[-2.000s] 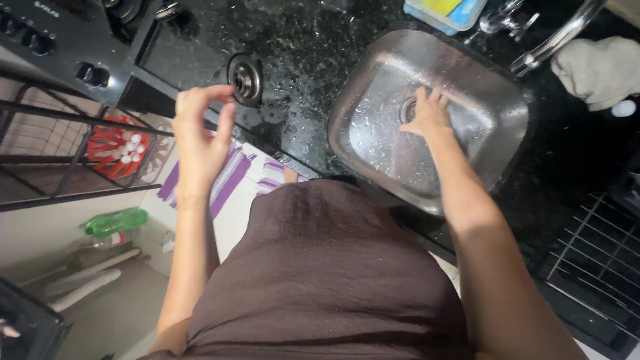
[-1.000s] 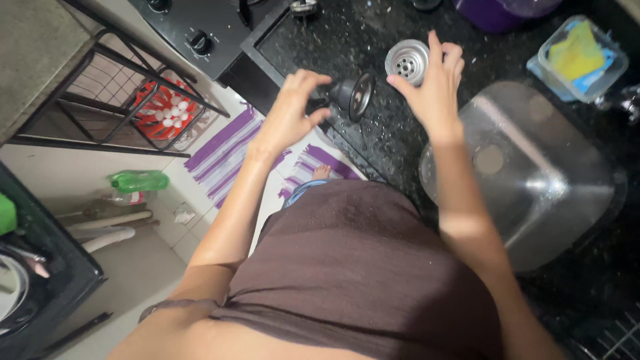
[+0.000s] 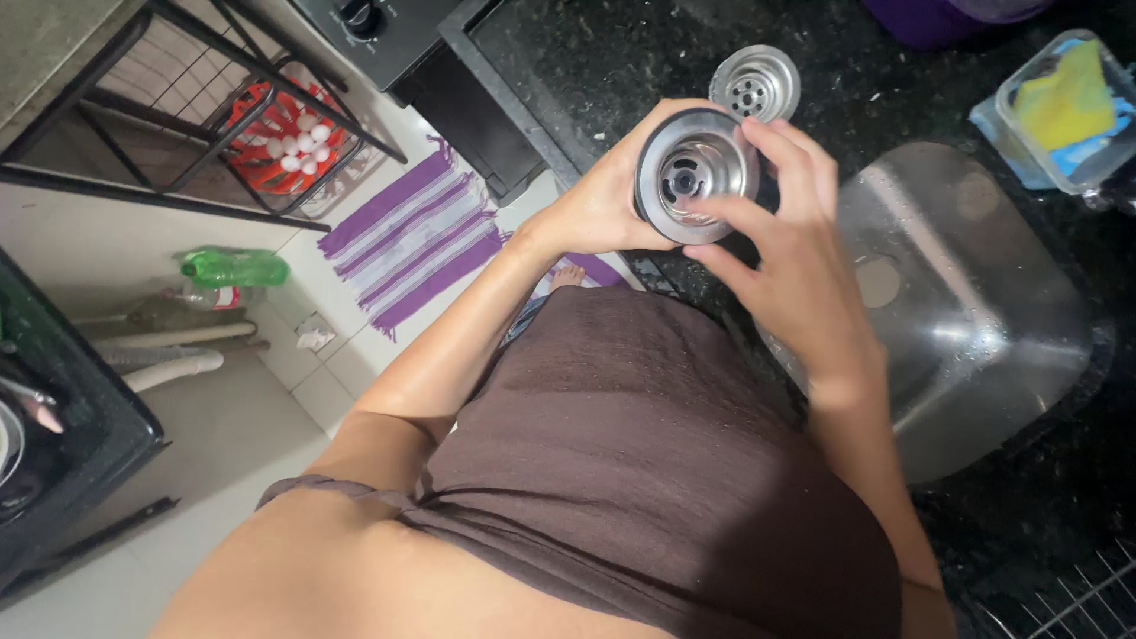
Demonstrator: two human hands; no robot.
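A round steel sink drain strainer body [image 3: 698, 177] with a dark outer rim faces up between my hands. My left hand [image 3: 612, 191] wraps around its left side and holds it. The fingers of my right hand [image 3: 790, 240] touch its right and lower rim, and one fingertip is over its cup. Just behind it, a steel strainer basket [image 3: 756, 83] with holes lies on the black granite countertop [image 3: 612, 53]. The steel sink basin [image 3: 967, 355] is to the right, with a round drain opening [image 3: 877, 281] in its bottom.
A clear plastic container [image 3: 1012, 98] with a yellow sponge [image 3: 1065, 98] stands behind the sink, left of a partly seen tap. A purple container [image 3: 932, 22] is at the back. The stove [image 3: 408, 35] is left. A wire rack [image 3: 1078, 590] shows at lower right.
The drain body, on the countertop before, is now held up in my hands. Two seconds ago my right hand was in the sink; one second ago it was at the strainer basket.
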